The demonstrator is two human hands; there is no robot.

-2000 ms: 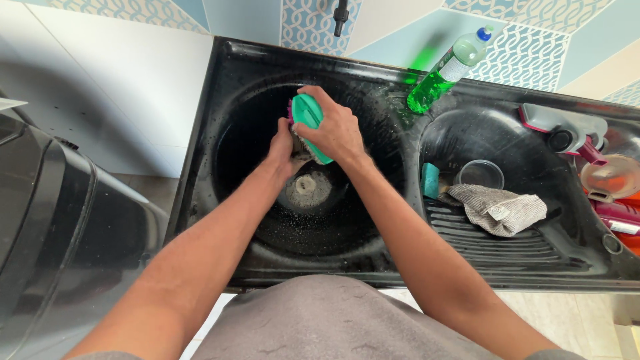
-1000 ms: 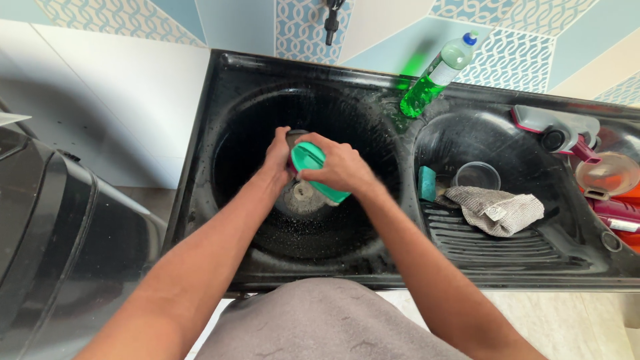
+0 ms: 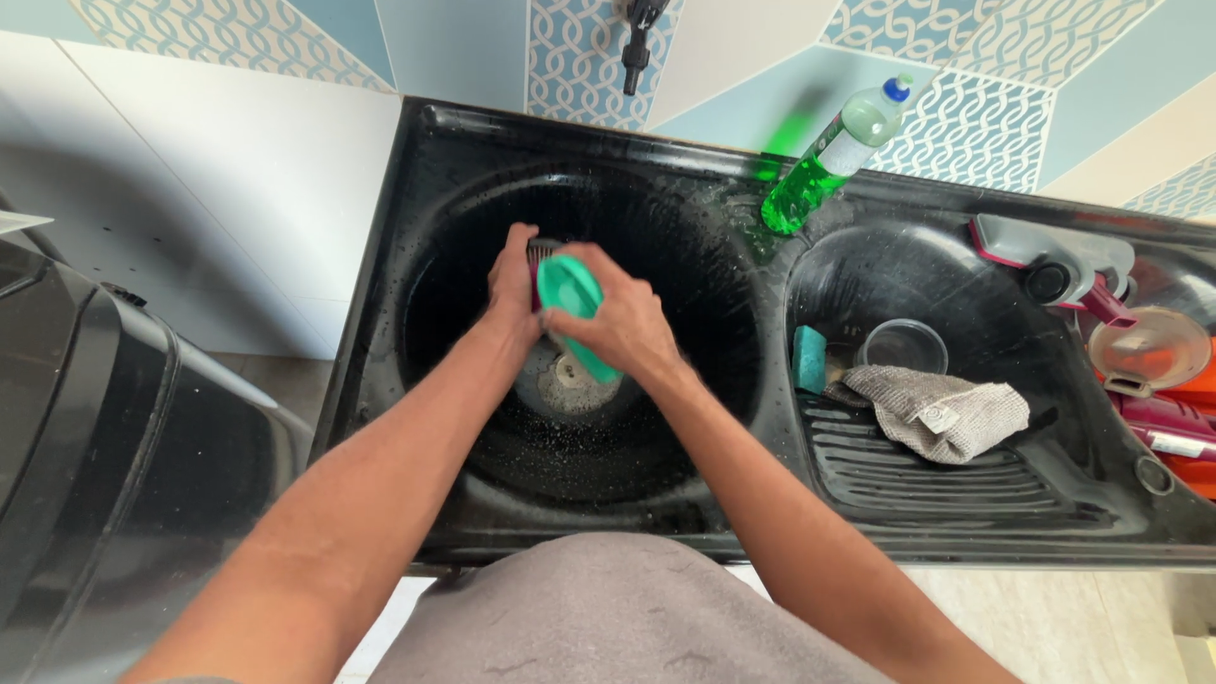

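Over the round black basin (image 3: 665, 446), my right hand (image 3: 622, 313) grips a green-handled scrub brush (image 3: 570, 290), its head pointing down toward the drain (image 3: 570, 370). My left hand (image 3: 515, 285) holds a small dark and magenta part with comb-like slots (image 3: 543, 252) against the brush's left side. The brush and my fingers hide most of that part, so its full shape cannot be told. Foam or droplets dot the basin floor around the drain.
A bottle of green liquid (image 3: 822, 166) stands on the ledge between basins. The right basin holds a teal sponge (image 3: 809, 359), clear round lid (image 3: 902, 347) and grey cloth (image 3: 936, 413). A grey and magenta appliance part (image 3: 1054, 261) lies farther right. A black tap (image 3: 638, 52) hangs above.
Both hands have stayed together over the basin, while the green brush has shifted and changed its tilt against the held part.
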